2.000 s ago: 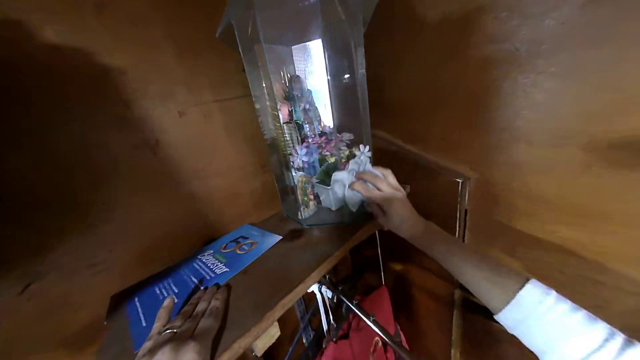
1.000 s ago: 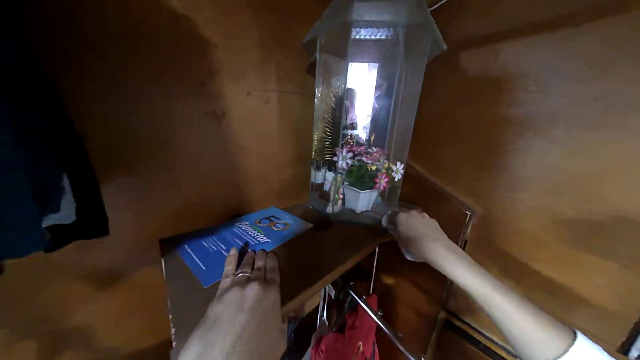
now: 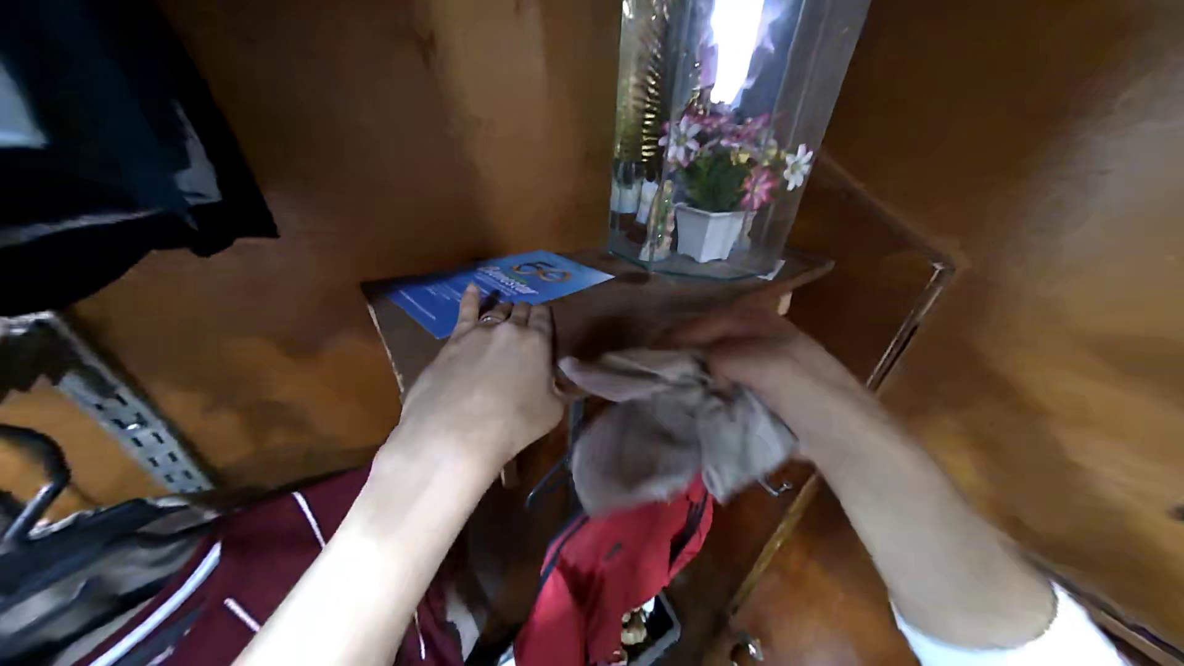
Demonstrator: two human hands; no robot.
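Note:
My left hand (image 3: 499,370) rests on a blue printed leaflet (image 3: 555,277) and the top of a wooden corner shelf (image 3: 629,305), its fingers a little spread. A ring is on one finger. My right hand (image 3: 749,351), blurred, grips a crumpled greyish cloth (image 3: 675,425) that hangs at the shelf's front edge. Behind the hands stands a glass display case (image 3: 786,120) with a lit panel. Inside it, a white pot (image 3: 708,231) of pink and white flowers stands beside small objects.
Below the shelf hangs a red garment (image 3: 601,564). Dark clothing (image 3: 120,139) hangs at the upper left, above a perforated metal bracket (image 3: 129,416) and a maroon garment with white stripes (image 3: 287,536). Wooden panels form the walls around the shelf.
My right hand has moved from the base of the glass case to the shelf's front edge, with the cloth in it. My left hand stays on the leaflet. The view has shifted.

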